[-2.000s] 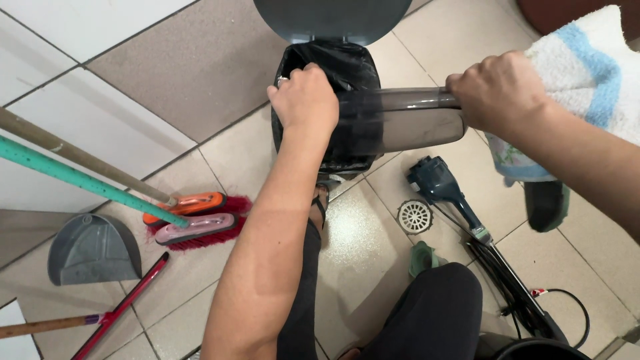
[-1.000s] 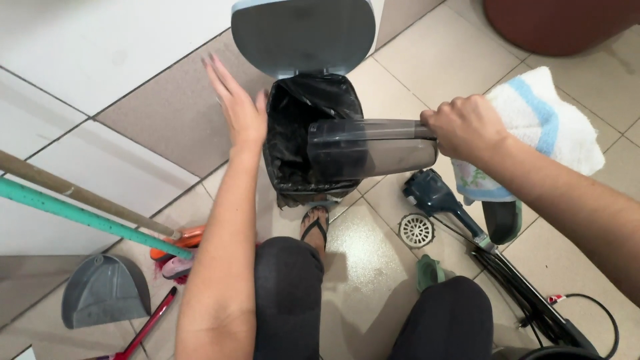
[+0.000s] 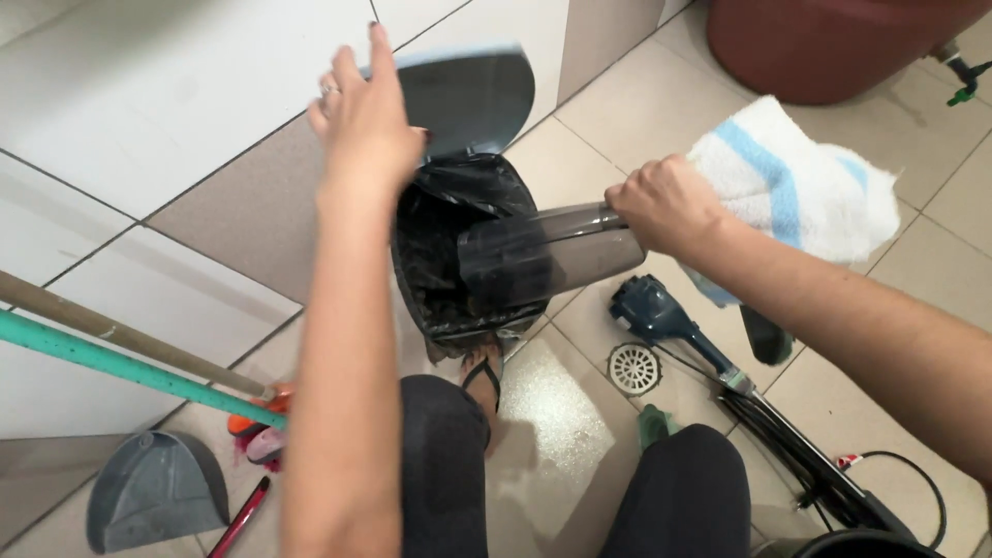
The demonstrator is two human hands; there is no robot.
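My right hand (image 3: 670, 205) grips the right end of a translucent vacuum cleaner dust container (image 3: 573, 252). The container lies nearly level, its dark left end over the opening of a pedal bin lined with a black plastic bag (image 3: 434, 248). My left hand (image 3: 368, 116) is raised beside the bin's grey lid (image 3: 473, 101), fingers apart and nothing held; whether it touches the lid I cannot tell. The lid stands up against the tiled wall. A white towel with blue stripes (image 3: 783, 186) is just beyond my right hand.
A stick vacuum body (image 3: 682, 325) with its cord lies on the tiles beside a floor drain (image 3: 634, 370). Brooms with a green handle (image 3: 139, 368) and a wooden handle (image 3: 132, 337) lean at left, above a grey dustpan (image 3: 159, 492). A dark red tub (image 3: 821, 46) stands at the back right.
My left hand was at the bin opening by the container's end; it has moved away, up beside the lid, with its fingers spread. My right hand keeps its hold on the container.
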